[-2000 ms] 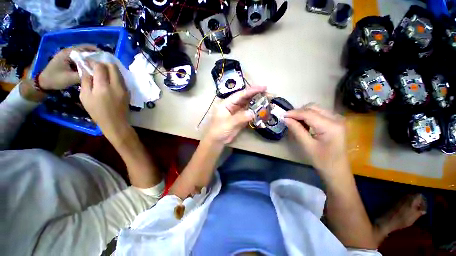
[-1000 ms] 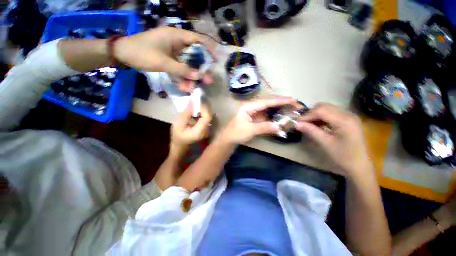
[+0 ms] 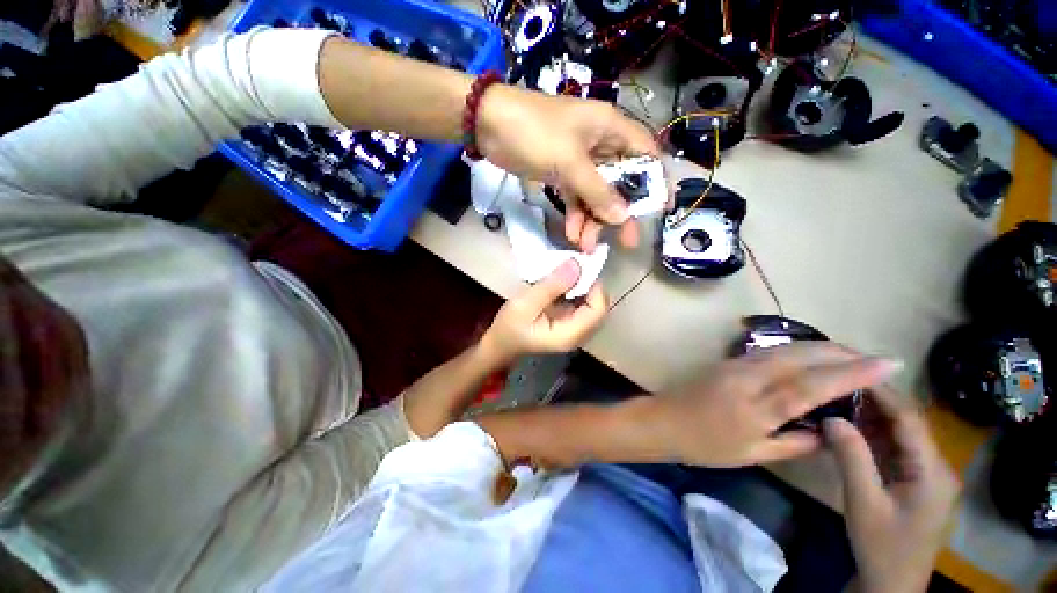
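Observation:
A black housing (image 3: 782, 332) is at the bench's front edge, largely hidden by my hands. My left hand (image 3: 753, 405) is blurred and lies across it, with the housing's dark edge showing between fingers and thumb. My right hand (image 3: 898, 475) is at the housing's right side, fingers bent and blurred; whether it grips anything is unclear. The module inside the housing is hidden. Another black housing (image 3: 699, 241) with a pale holed plate sits behind, a thin lead trailing from it.
A neighbour's hand (image 3: 568, 145) holds a silver module (image 3: 638, 185) and the other holds white cloth (image 3: 589, 269) at left. A blue parts tray (image 3: 377, 232) is beyond. Wired housings (image 3: 811, 110) stand at the back, two loose modules (image 3: 985, 185) right, fitted units (image 3: 1020, 380) far right.
The view has swung left, so the bench things appear farther right. My left hand now covers more of the housing, and my right hand's fingers have moved off the module's face.

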